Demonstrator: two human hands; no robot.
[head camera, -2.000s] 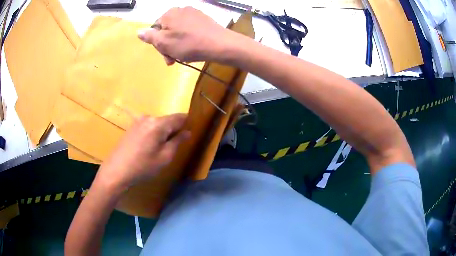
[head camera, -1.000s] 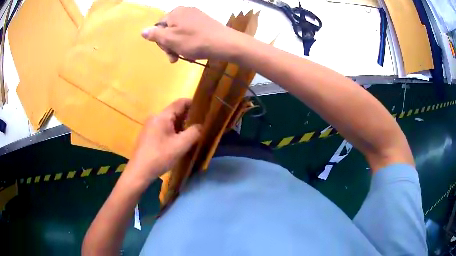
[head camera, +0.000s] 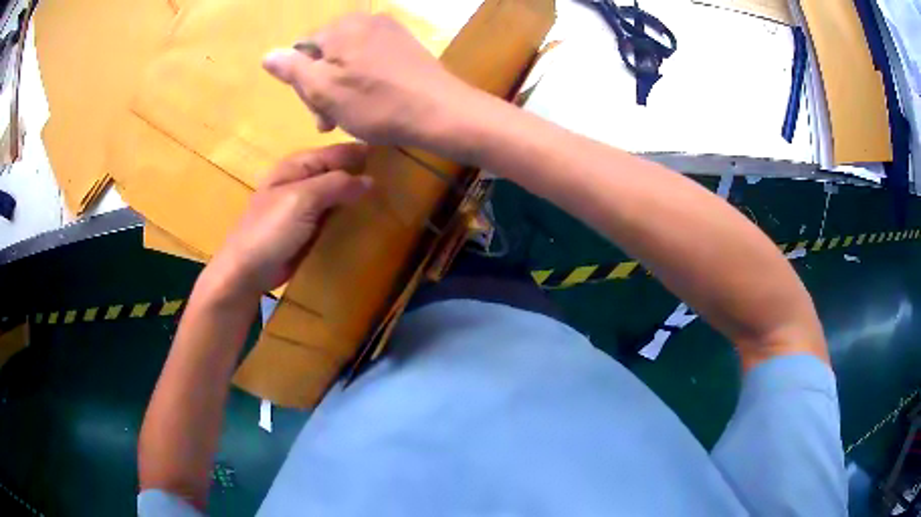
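A bundle of orange-brown card patterns (head camera: 348, 252) hangs tilted between the table edge and my body, one broad piece facing up. My left hand (head camera: 308, 197) grips the far-left edge of this bundle, thumb on top. My right hand (head camera: 353, 81) is above the bundle's upper part, fingers pinched on a thin dark cord (head camera: 429, 162) that runs to the bundle; most of the cord near the fingers is hidden. More large card patterns (head camera: 217, 91) lie spread on the table under and left of my hands.
Black-handled shears (head camera: 642, 45) lie at the top right of the white table (head camera: 727, 96). A dark-blue strip (head camera: 796, 86) and brown card (head camera: 848, 86) lie at far right. White scraps (head camera: 667, 333) lie on the green floor.
The bundle's edges showed a second ago; now a broad card face lies over toward my left hand. My left hand has moved up and left. My right hand has shifted slightly left, still pinching.
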